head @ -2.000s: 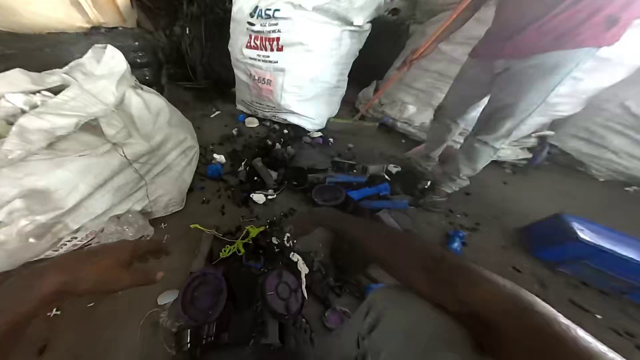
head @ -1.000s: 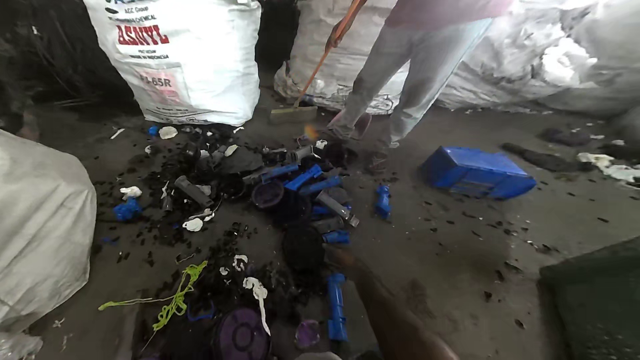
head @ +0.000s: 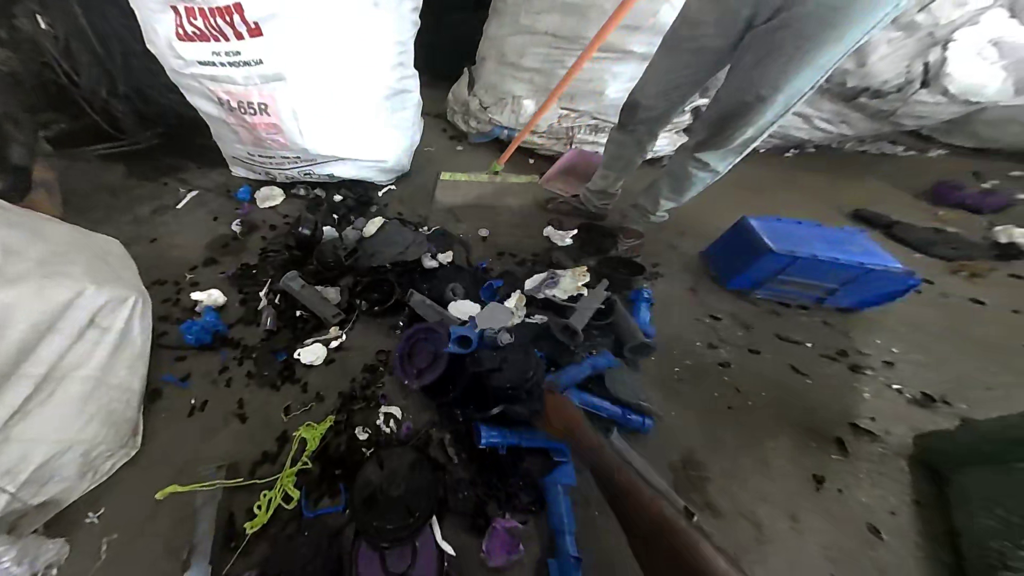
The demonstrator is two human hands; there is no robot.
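Observation:
My right hand [head: 560, 412] reaches into a heap of plastic scrap on the floor. It is at the edge of a dark round plastic piece [head: 504, 376]; its fingers are mostly hidden, so a grip cannot be made out. Blue plastic pipe pieces [head: 612, 410] lie just right of it, and a blue elbow-shaped piece [head: 520, 438] is below. To the left are a purple round plastic part [head: 422, 354] and grey tubes [head: 310, 298]. Nearer me lie a black round lid [head: 398, 492] and tangled yellow-green string [head: 288, 480]. My left hand is out of view.
A person in jeans [head: 704, 104] stands beyond the heap, near a squeegee-like tool with an orange handle [head: 568, 76]. A blue plastic crate [head: 808, 260] lies at right. White woven sacks [head: 296, 88] stand behind, another sack [head: 68, 360] at left. A dark green object [head: 972, 488] is at lower right.
My left hand, seen at the lower left two seconds ago, is out of view. My right hand has moved forward into the heap. The orange-handled tool's foot is nearer the heap's far side than two seconds ago.

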